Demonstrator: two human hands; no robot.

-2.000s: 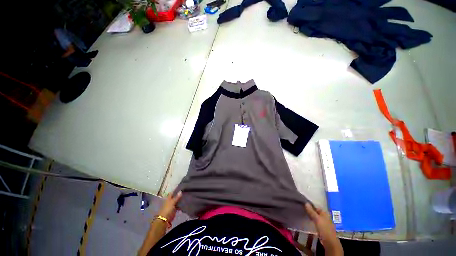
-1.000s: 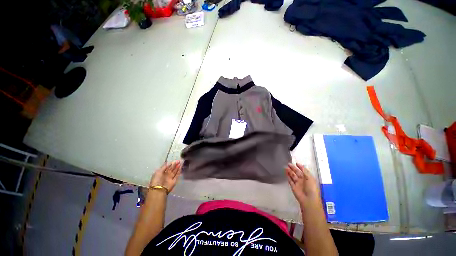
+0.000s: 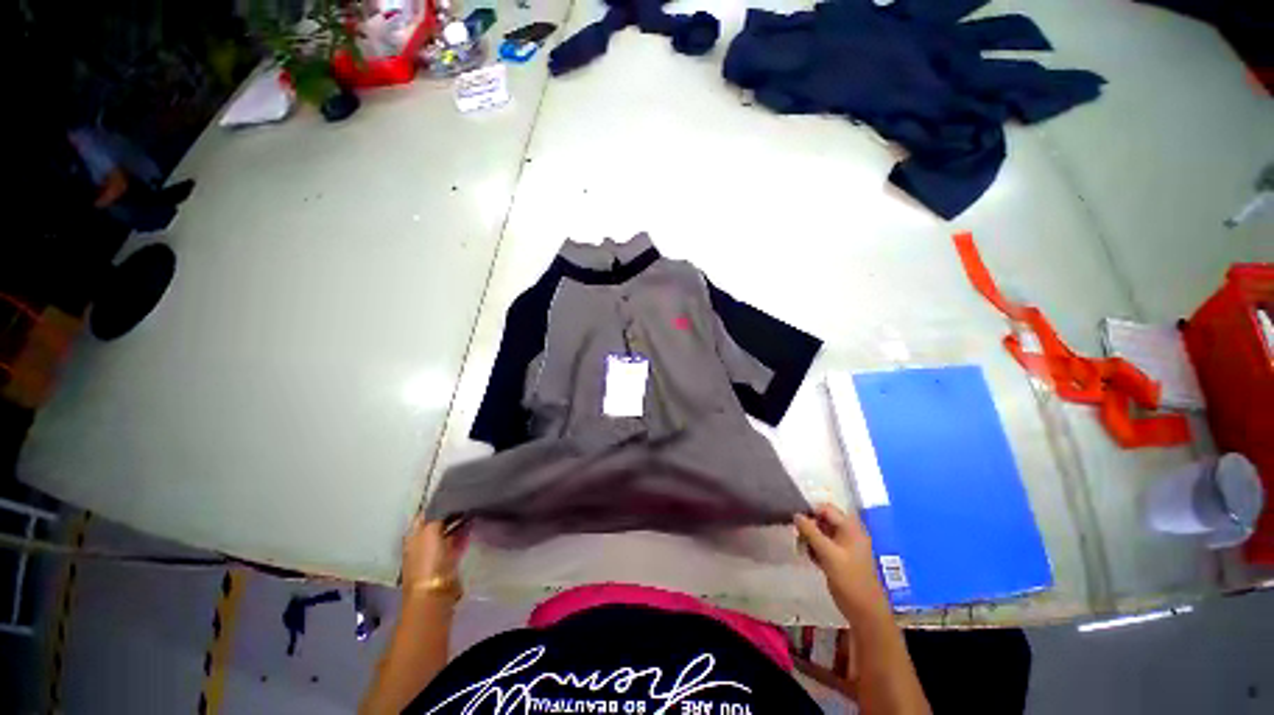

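The grey polo shirt [image 3: 671, 419] with black sleeves lies on the pale table [image 3: 321, 307], its collar [image 3: 608, 256] at the far end. A white hang tag [image 3: 626, 386] lies on its chest beside a small red logo. The near part of the shirt is lifted and slightly blurred. My left hand [image 3: 430, 553] pinches the hem's left corner. My right hand [image 3: 836, 548] pinches the hem's right corner. Both are bare, at the table's near edge.
A blue file folder [image 3: 950, 482] lies right of the shirt, with orange webbing [image 3: 1069, 366] beyond it. A red basket [image 3: 1241, 391] and white roll [image 3: 1204, 500] stand far right. Dark navy garments [image 3: 894, 84] lie at the back. A potted plant [image 3: 328, 70] stands back left.
The bottom of the shirt was folded up with my hands apart from it a second ago; now the hem is back near me with both hands on its corners. The view has shifted right.
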